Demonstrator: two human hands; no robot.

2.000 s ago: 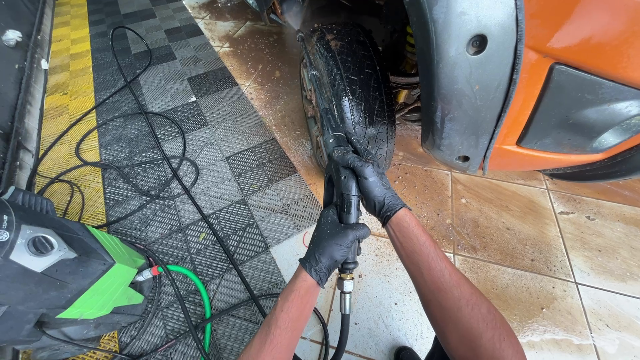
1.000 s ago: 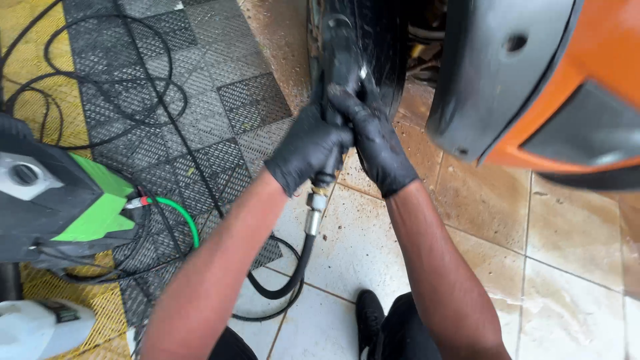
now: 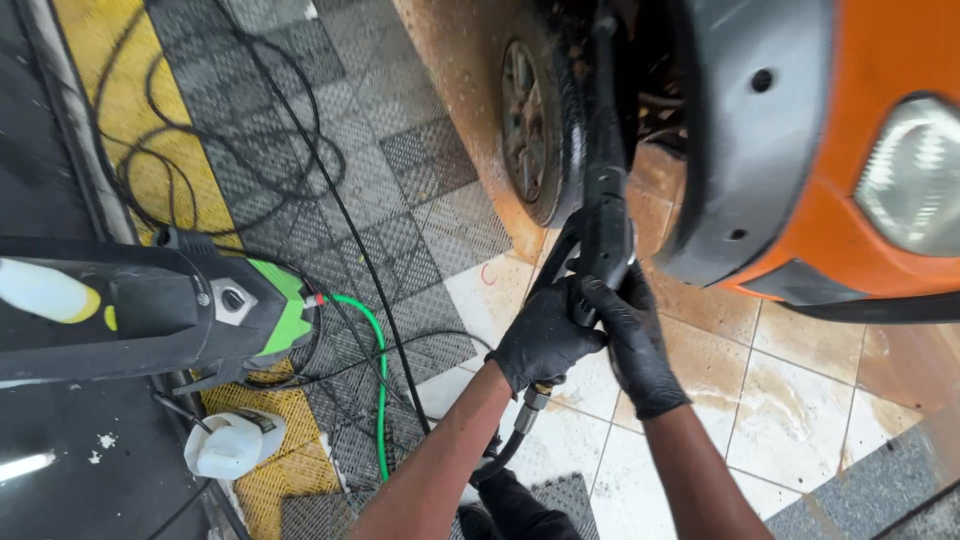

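Both hands wear black gloves and hold a black pressure washer gun point(image 3: 606, 217). My left hand point(image 3: 546, 330) is closed round its grip, near the metal hose fitting point(image 3: 534, 401). My right hand point(image 3: 634, 337) wraps the rear of the gun's body from the right; some of its fingers are hidden. The lance extends up over the tyre of a dirty wheel point(image 3: 525, 124), beside the grey plastic wheel arch trim point(image 3: 757, 142) of an orange car point(image 3: 892, 67). The lance's tip is not clearly seen.
A black and green pressure washer point(image 3: 150, 307) lies at the left with a green hose point(image 3: 381, 397) attached. Black cable point(image 3: 330, 180) loops over the grey and yellow floor grating. A white plastic jug point(image 3: 236, 442) stands below it. Muddy water covers the tiles point(image 3: 795, 397) by the car.
The view has shifted along the car, and a headlight now shows at the right. Both hands still hold the gun, which now points over the tyre from its bumper side.
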